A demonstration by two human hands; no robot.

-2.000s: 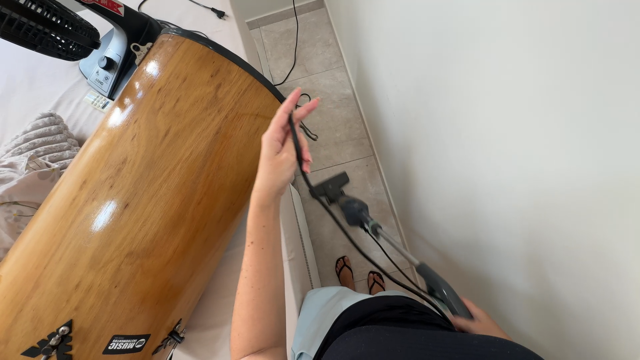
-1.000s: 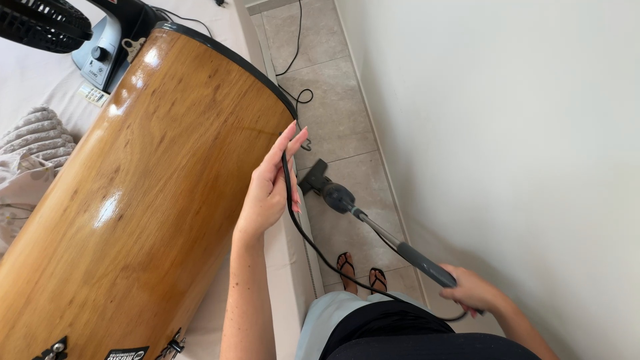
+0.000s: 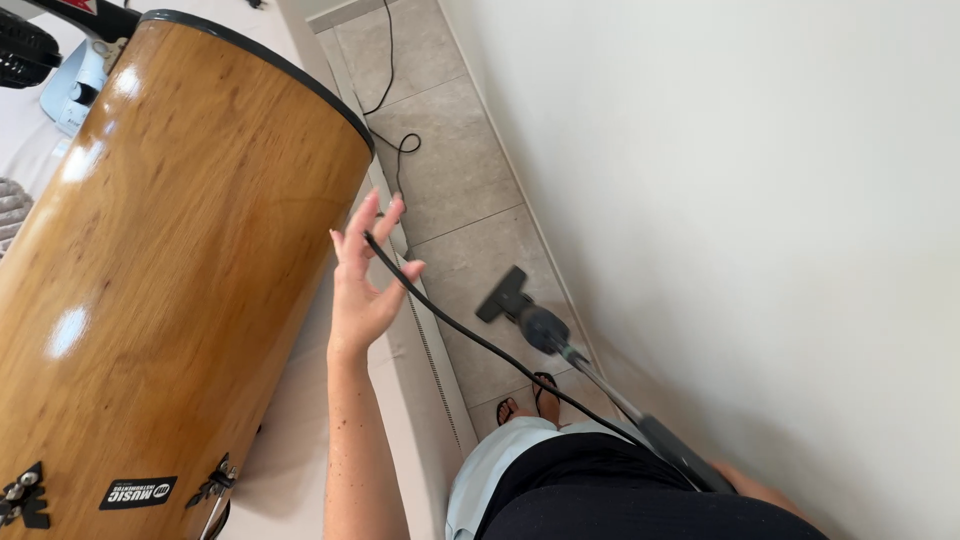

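Observation:
My left hand (image 3: pixel 367 277) is raised beside the wooden drum, fingers spread, with the black power cord (image 3: pixel 480 339) running across its fingers and looped behind them. From there the cord runs down toward the handle of a stick vacuum cleaner (image 3: pixel 600 382). My right hand (image 3: pixel 757 487), partly hidden behind that dark grey handle, is closed around it at the lower right. The vacuum's floor head (image 3: pixel 504 294) is over the grey tiles near the foot of the wall.
A large wooden drum (image 3: pixel 195 225) with a black rim lies on the bed (image 3: pixel 300 420). A light blue clothes iron (image 3: pixel 75 90) and a black fan (image 3: pixel 26 49) are at upper left. More cord (image 3: pixel 391 60) trails over the floor tiles (image 3: pixel 450 165). A white wall (image 3: pixel 712 187) stands at right.
The vacuum's floor head has swung from beside the bed toward the wall. My left hand's fingers have spread apart around the cord.

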